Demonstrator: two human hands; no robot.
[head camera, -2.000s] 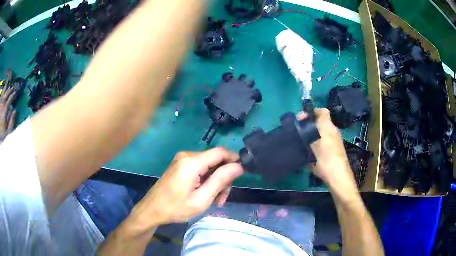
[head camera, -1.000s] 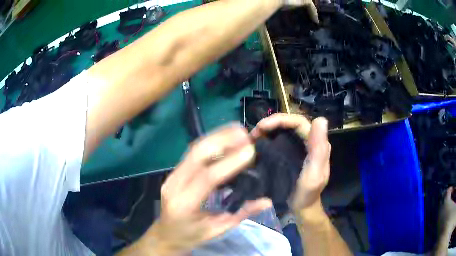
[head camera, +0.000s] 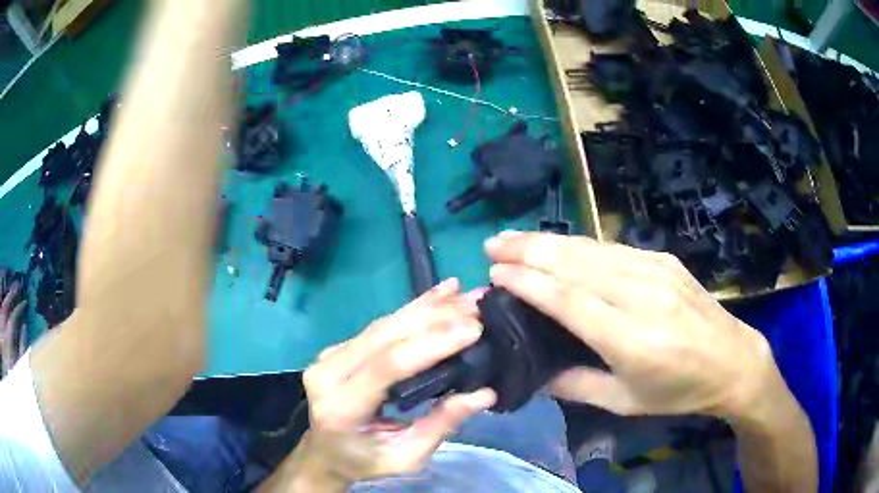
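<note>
My left hand (head camera: 390, 380) and my right hand (head camera: 646, 332) are both closed around a black housing assembly (head camera: 520, 347) near the mat's front edge. It is tilted, and the fingers and palm hide much of it; its details are blurred. The wrapped mallet (head camera: 393, 144) lies on the mat beyond my left hand, white head away from me and black handle (head camera: 417, 255) towards me. One housing assembly (head camera: 297, 226) lies left of the mallet, and another (head camera: 519, 168) lies right of it, beside the tray.
A cardboard tray (head camera: 590, 197) at right holds heaped black parts. A blue bin (head camera: 795, 356) is below it. Another person's arm (head camera: 145, 212) crosses the left side above the mat. More black housings (head camera: 258, 140) lie on the mat's left and far side. A white rail (head camera: 386, 27) borders the belt.
The mallet has gone from my right hand and lies on the mat. Both hands now hold the housing, turned from its earlier flat pose. The neighbour's arm has swung back left from the tray.
</note>
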